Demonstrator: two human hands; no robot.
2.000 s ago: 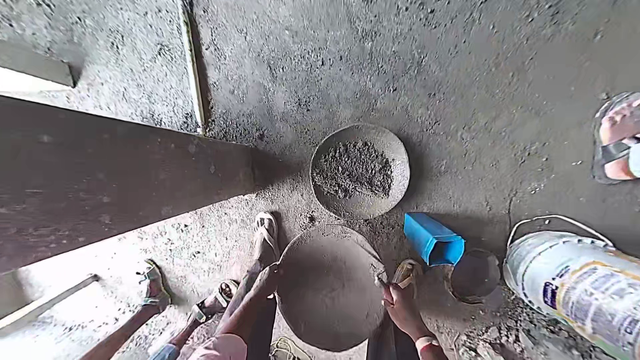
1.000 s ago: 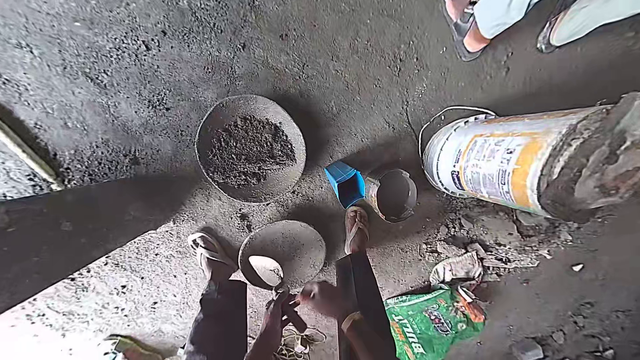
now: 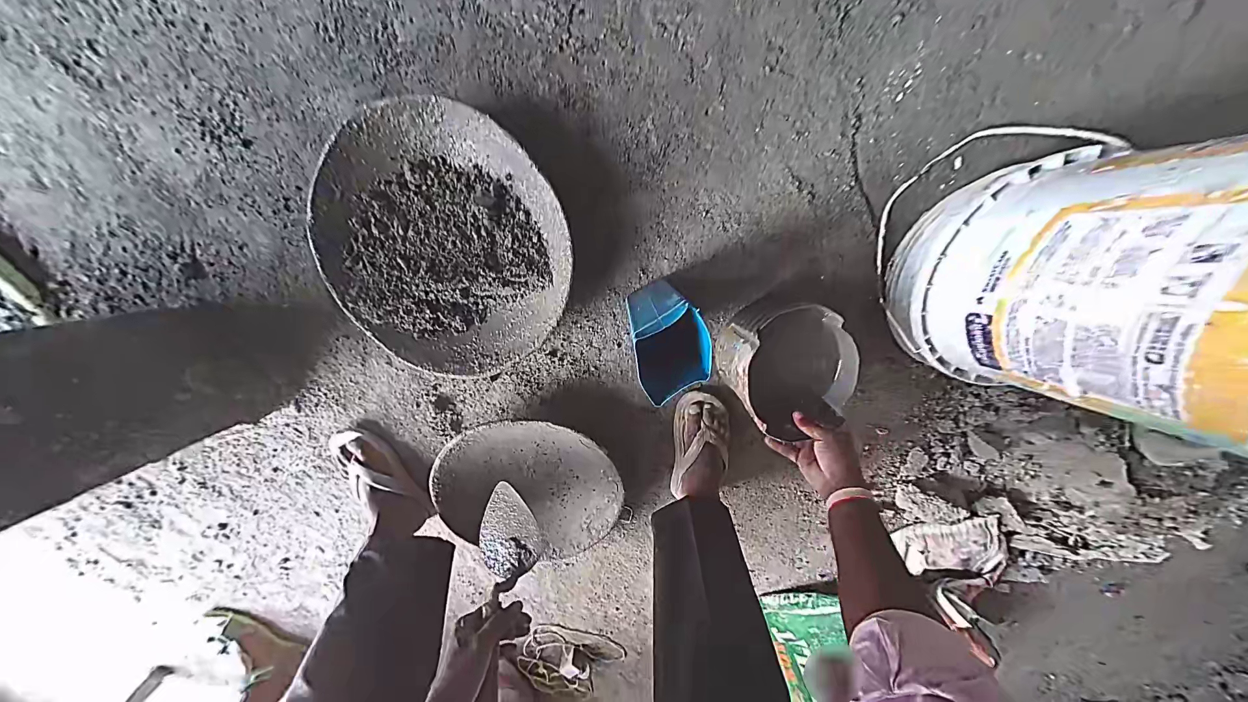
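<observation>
My left hand (image 3: 490, 624) is closed round the handle of a pointing trowel (image 3: 509, 526), whose blade lies over a shallow round pan (image 3: 575, 478) between my feet. Some grey material sits on the blade near its heel. My right hand (image 3: 821, 450) grips the near rim of a small worn tub (image 3: 736, 366), its fingers partly hidden at the edge. Just left of that tub stands a blue plastic container (image 3: 669, 341) with its mouth facing me. A larger round pan (image 3: 546, 292) farther off holds dark, crumbly mortar or soil (image 3: 444, 249).
A large white and yellow plastic bucket (image 3: 1072, 283) with a wire handle stands at the right. Rubble (image 3: 1043, 487) and a crumpled sack (image 3: 951, 546) lie below it, near a green printed bag (image 3: 804, 634). Tangled string (image 3: 565, 658) is beside my left hand. A dark beam-like shape (image 3: 146, 390) extends from the left.
Two seconds ago both hands held the smaller pan; it now rests on the floor. My right hand has moved from near the trowel to the small tub. The view has shifted greatly.
</observation>
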